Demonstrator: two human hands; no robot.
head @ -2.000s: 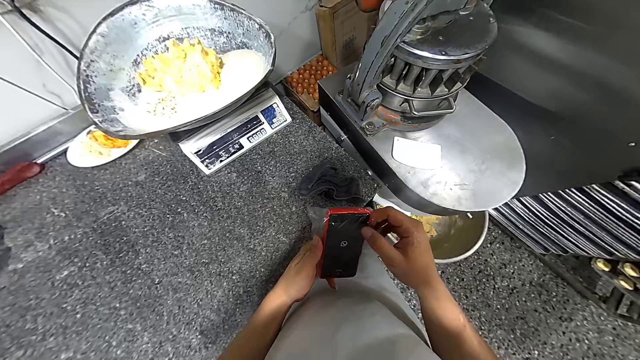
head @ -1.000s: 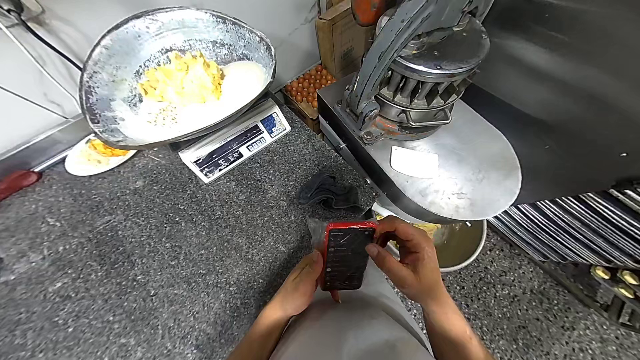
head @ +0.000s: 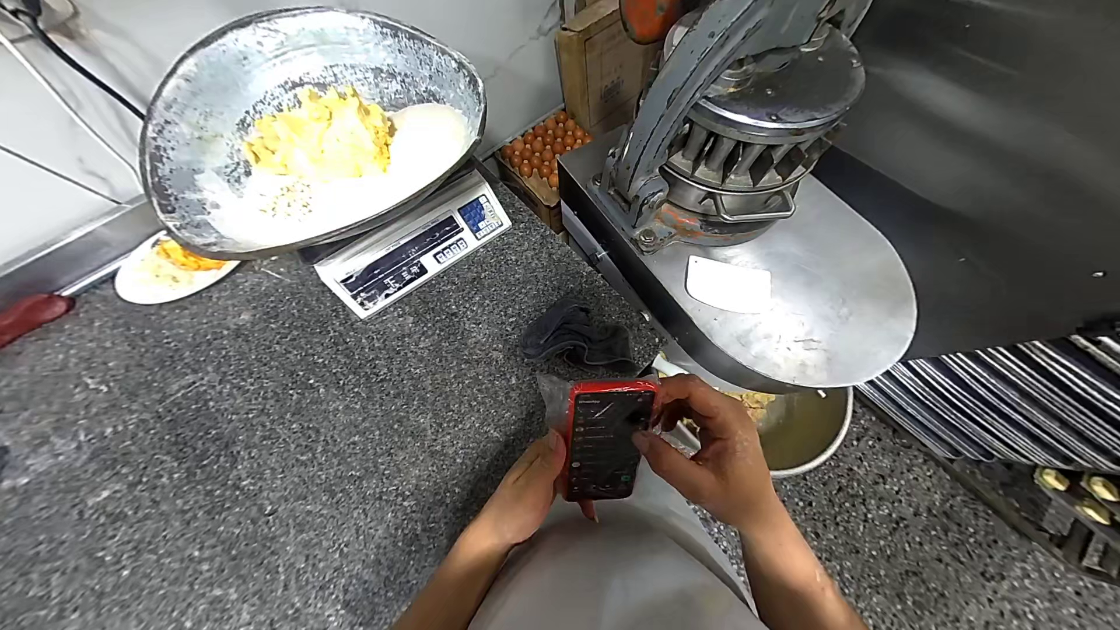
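Observation:
A smartphone in a red case (head: 605, 446), inside a clear plastic bag, is upright in my left hand (head: 525, 490), which grips its left side and lower back. My right hand (head: 717, 451) is at the phone's right edge, thumb over the lit screen, fingers at the plastic. Just beyond the phone a crumpled dark cloth (head: 577, 337) lies on the speckled counter. A metal bowl (head: 838, 437) with pale dough-like pieces is partly hidden behind my right hand.
A digital scale (head: 416, 249) carries a large metal pan (head: 201, 96) of yellow and white ingredients. A white plate (head: 140, 280) holds orange food. A manual dough divider (head: 744, 157) stands on a steel base with a white scraper (head: 728, 284). Eggs (head: 544, 149) and stacked trays (head: 1006, 402) flank it.
The phone screen has gone from a dark display with a small central logo to a list. Both hands have stayed at the phone.

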